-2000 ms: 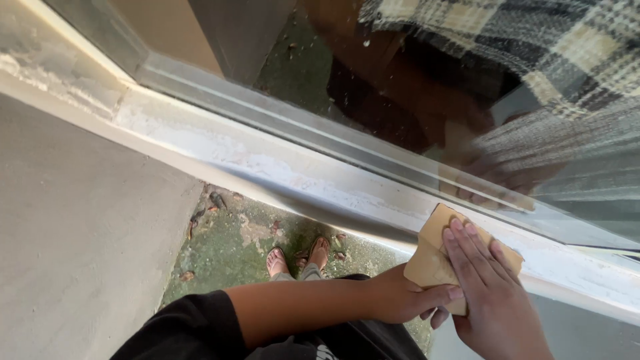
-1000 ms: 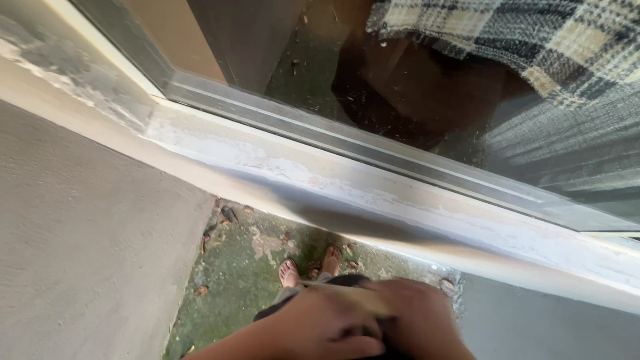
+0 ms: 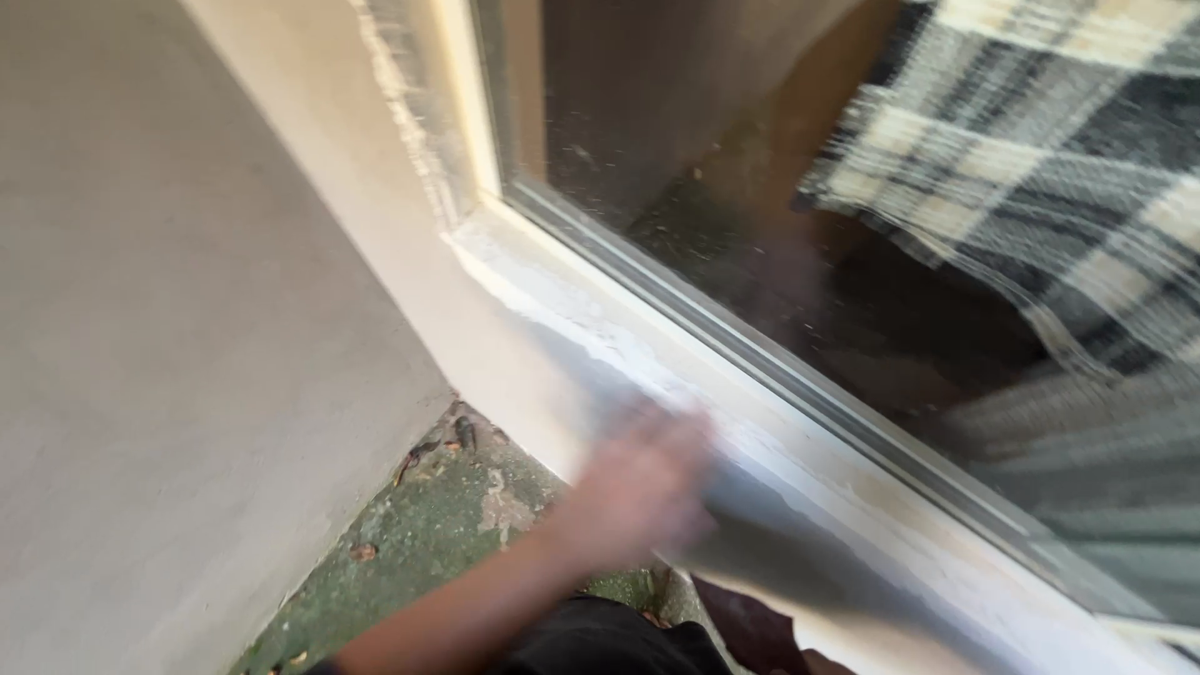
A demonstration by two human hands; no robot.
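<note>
My left hand [image 3: 647, 478] is over the outer edge of the white window sill [image 3: 797, 450], blurred by motion. Its fingers look spread, and nothing shows in them. At the bottom edge of the view, part of my right hand [image 3: 827, 664] shows beside a dark reddish-brown sheet [image 3: 750, 619], which looks like sandpaper and seems to be held there. Most of that hand is out of view. Patchy white material covers parts of the sill, which runs below the window glass [image 3: 675, 216].
A plain grey wall [image 3: 187, 328] stands on the left. The window frame [image 3: 469, 103] meets the sill at a corner. Behind the glass hangs a plaid cloth [image 3: 1012, 159]. Dry leaves lie on the green, stained floor [image 3: 441, 544] below.
Both hands were together on the tan folded sheet two seconds ago; now they are apart, my left hand at the sill. The view has swung toward the window's left corner.
</note>
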